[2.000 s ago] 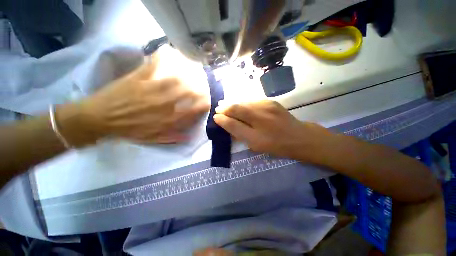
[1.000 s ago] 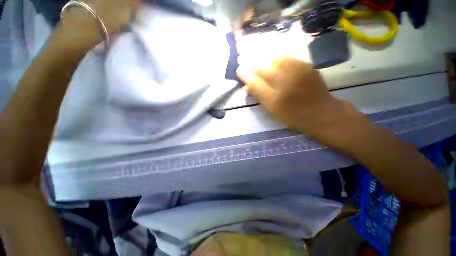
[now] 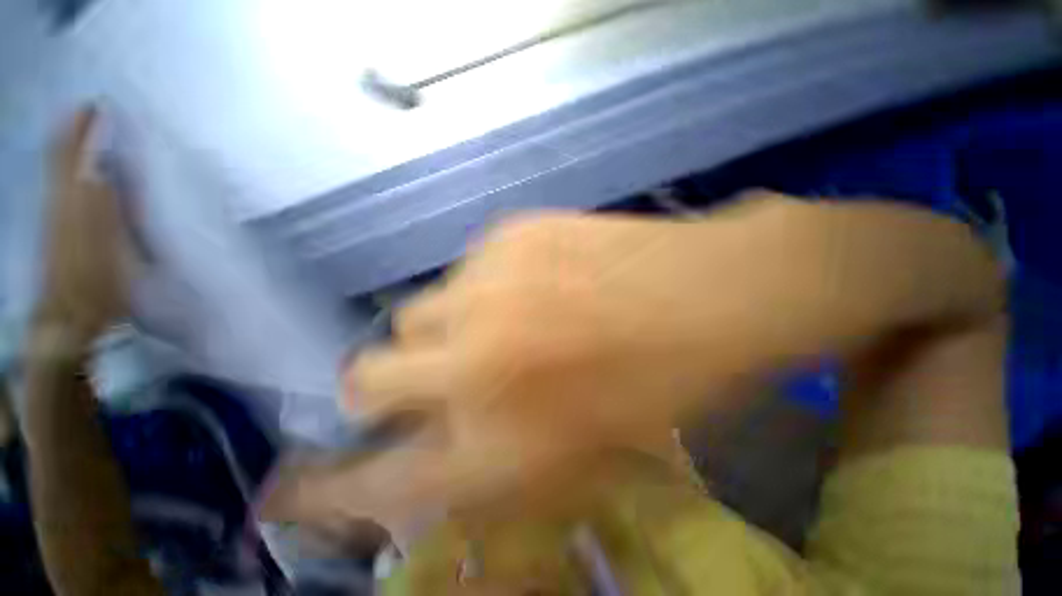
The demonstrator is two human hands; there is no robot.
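A blurred grey-white cloth piece (image 3: 221, 309) hangs over the left end of the table edge, between my hands. My left hand (image 3: 93, 233) is at the far left, blurred, against the cloth; its grip cannot be made out. My right hand (image 3: 524, 349) is large and blurred in front of my body, below the table edge, with its fingers pointing left towards the cloth and a dark patch between them. Whether it holds cloth cannot be told. The machine's needle area is out of view.
The white table (image 3: 466, 116) fills the top, with its grey front edge running up to the right. A small dark knob with a thin slot line lies on it. Blue plastic material (image 3: 897, 175) is at the right. My yellow sleeve and lap are below.
The view has swung down and away from the machine. My right hand has left the dark strip by the needle and come down to my lap. My left hand and the cloth have moved to the left edge.
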